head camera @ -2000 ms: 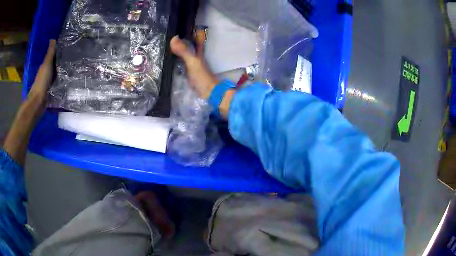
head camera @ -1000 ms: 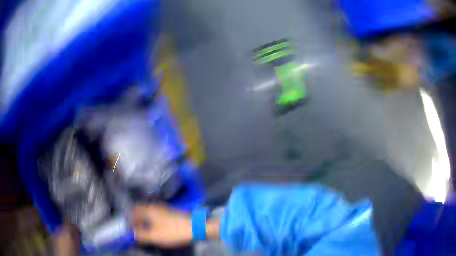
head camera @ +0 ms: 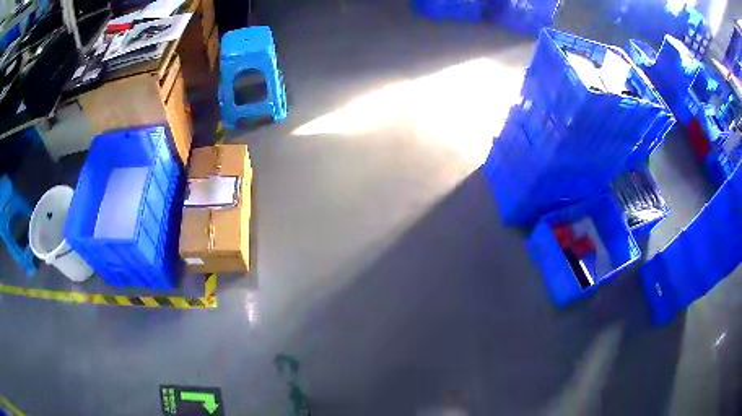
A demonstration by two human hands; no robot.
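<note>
Neither of my hands is in the picture. The tote of bagged parts from before is also out of view. Nearest in front of me is grey floor [head camera: 390, 325] with a dark sign bearing a green arrow [head camera: 194, 400] at the bottom left. An open blue tote [head camera: 134, 260] with a white sheet [head camera: 124, 203] inside stands at the left. A brown carton [head camera: 220, 236] with a paper on top stands beside it.
A blue stool [head camera: 244, 61] stands behind the carton. A workbench [head camera: 122, 97] with papers is at the upper left, and a white bucket [head camera: 55, 223] at the far left. Stacked blue totes [head camera: 561, 138] and an open tote with red items [head camera: 553, 272] stand at the right.
The view has swung up and away from the tote of bagged parts to the wider floor. Both hands and the blue sleeves have left the picture.
</note>
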